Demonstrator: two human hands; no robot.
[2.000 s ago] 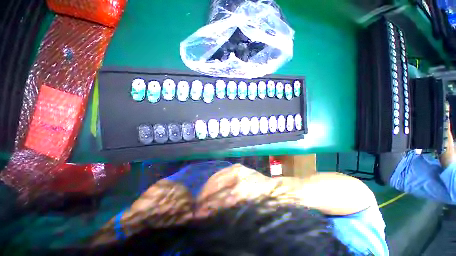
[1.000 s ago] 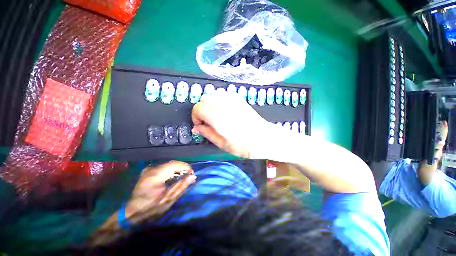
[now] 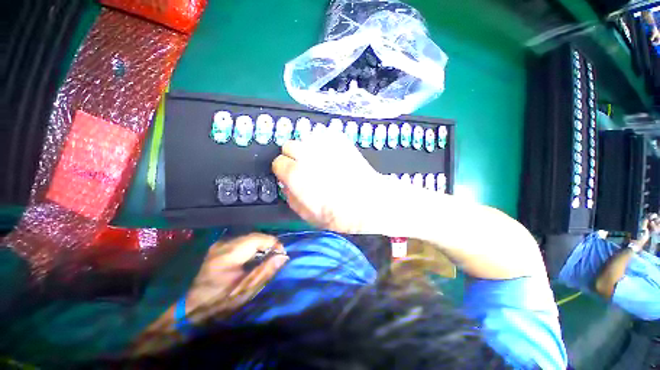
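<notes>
The black foam tray (image 3: 195,159) lies across the bench with two rows of oval slots. The back row holds green-and-white circuit boards (image 3: 244,130). In the front row, three black housings (image 3: 247,189) show at the left and white-topped boards at the right. My right hand (image 3: 318,177) is over the front row just right of the black housings. Its fingertips point down, and a bit of green shows beneath them. My left hand (image 3: 242,271) is in front of the tray, curled around small dark parts, blue band at the wrist.
An open clear bag (image 3: 307,72) of black parts stands behind the tray. Red bubble wrap (image 3: 108,94) lies at the left. Stacked foam trays (image 3: 550,144) stand at the right, with another person's arm (image 3: 615,278) beyond. A brown box (image 3: 434,260) is below the bench edge.
Since two seconds ago, my right hand has come over the tray's front row and my left hand has come into clear view with small parts. Over the last second both hands have barely moved.
</notes>
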